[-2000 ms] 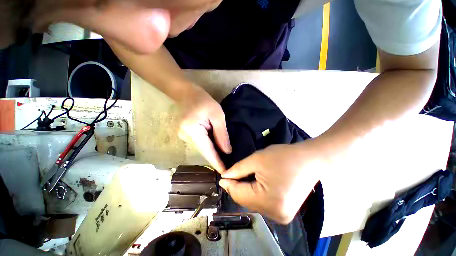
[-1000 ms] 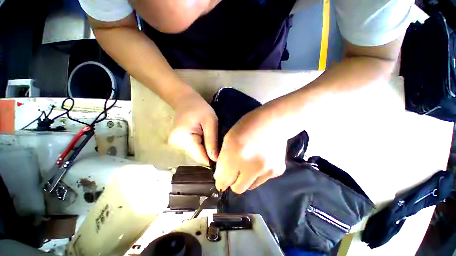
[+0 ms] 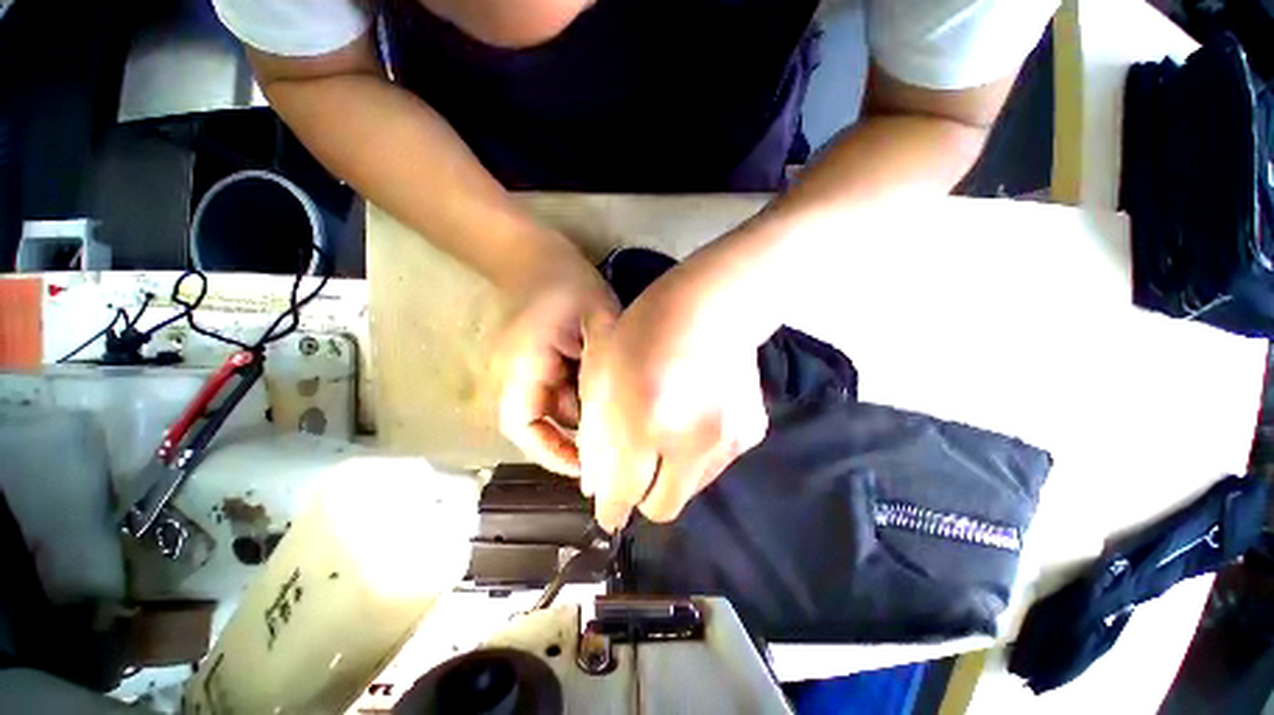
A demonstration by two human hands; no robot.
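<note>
A black fabric pouch (image 3: 838, 538) lies to the right of the machine, with a silvery zipper (image 3: 947, 527) on its outer face. Its near-machine edge runs under my hands beside the brown-black ridged block (image 3: 538, 524) and the metal presser parts (image 3: 615, 545). My left hand (image 3: 678, 405), on the picture's right, pinches the pouch edge close to the presser area. My right hand (image 3: 552, 370), on the picture's left, is curled against my left hand; its fingertips are partly hidden, and whether they grip fabric is unclear. A dark part of the pouch shows above my hands.
The cream machine head (image 3: 328, 587) fills the lower left. Red-and-silver snips (image 3: 196, 426) and black scissors handles (image 3: 259, 314) lie on the machine. Black pouches (image 3: 1195, 182) are stacked upper right; a narrow zippered piece (image 3: 1132, 580) lies lower right.
The pouch has swung round and spread to the right, so its grey-black face and zipper show. My left hand and forearm have shifted left, closer against my right hand.
</note>
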